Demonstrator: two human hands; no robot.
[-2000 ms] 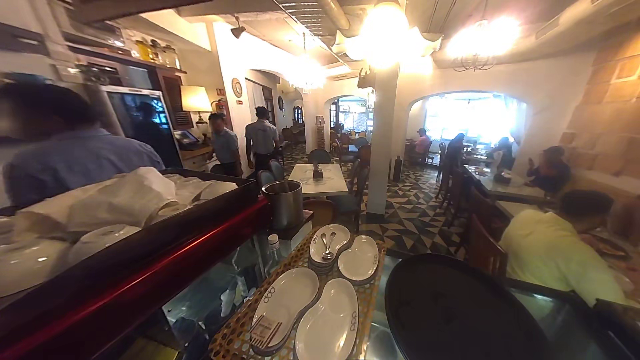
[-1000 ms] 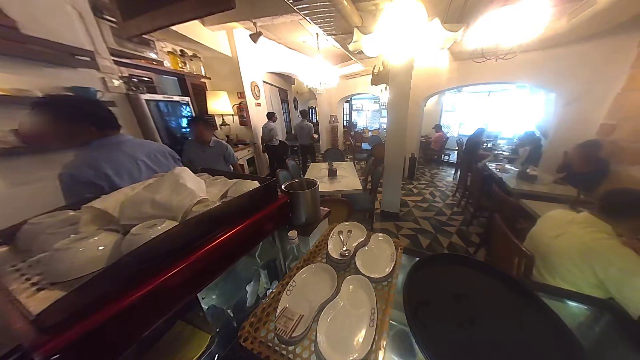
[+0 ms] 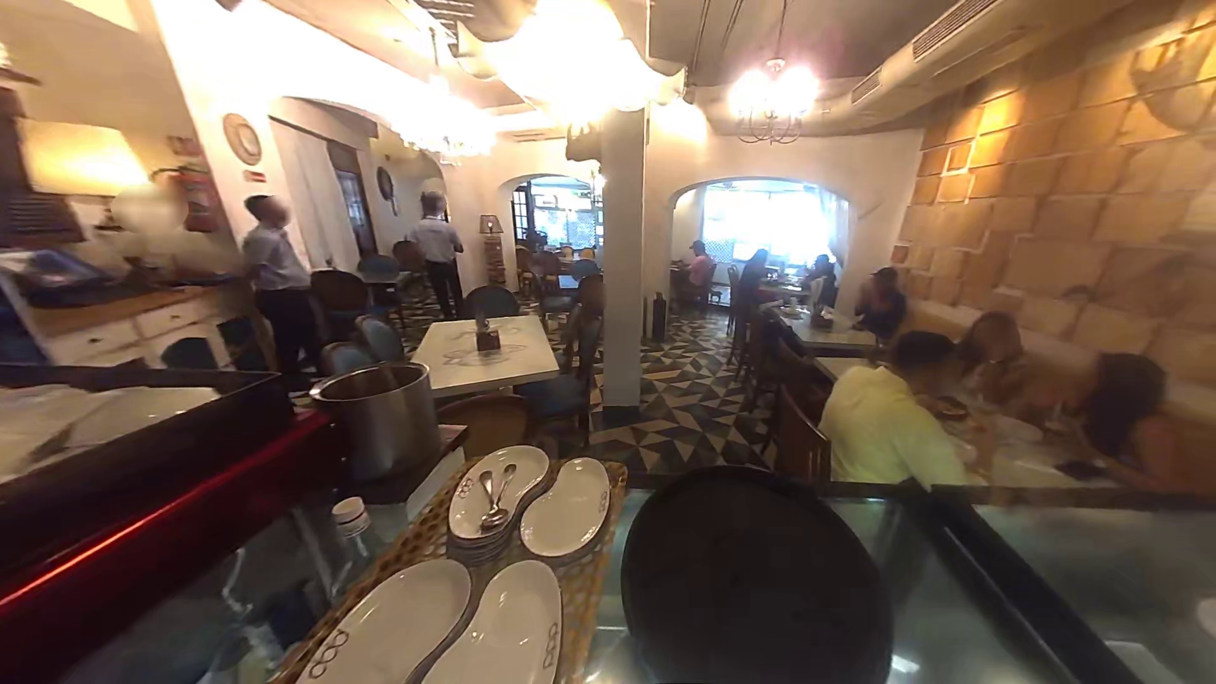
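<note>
Neither my left hand nor my right hand shows in the head view. Low in the middle, a woven cane tray [image 3: 600,551] holds stacks of curved white plates. Two spoons [image 3: 492,503] lie on the back left plate [image 3: 522,465], beside another small plate [image 3: 566,508]. Two larger plates, one at the left [image 3: 399,622] and one at the right [image 3: 508,627], are in front. A round black serving tray [image 3: 755,579] lies to the right on the glass counter.
A steel pot [image 3: 380,418] and a capped bottle [image 3: 351,522] stand left of the cane tray. Beyond are a square table [image 3: 489,356], a pillar [image 3: 623,266], a seated person in yellow [image 3: 883,427] and two standing people. A red-edged dark case [image 3: 190,494] fills the left.
The view has swung to the right, so the person in blue by the shelves at the left is out of frame. The plates, spoons and black tray keep their places.
</note>
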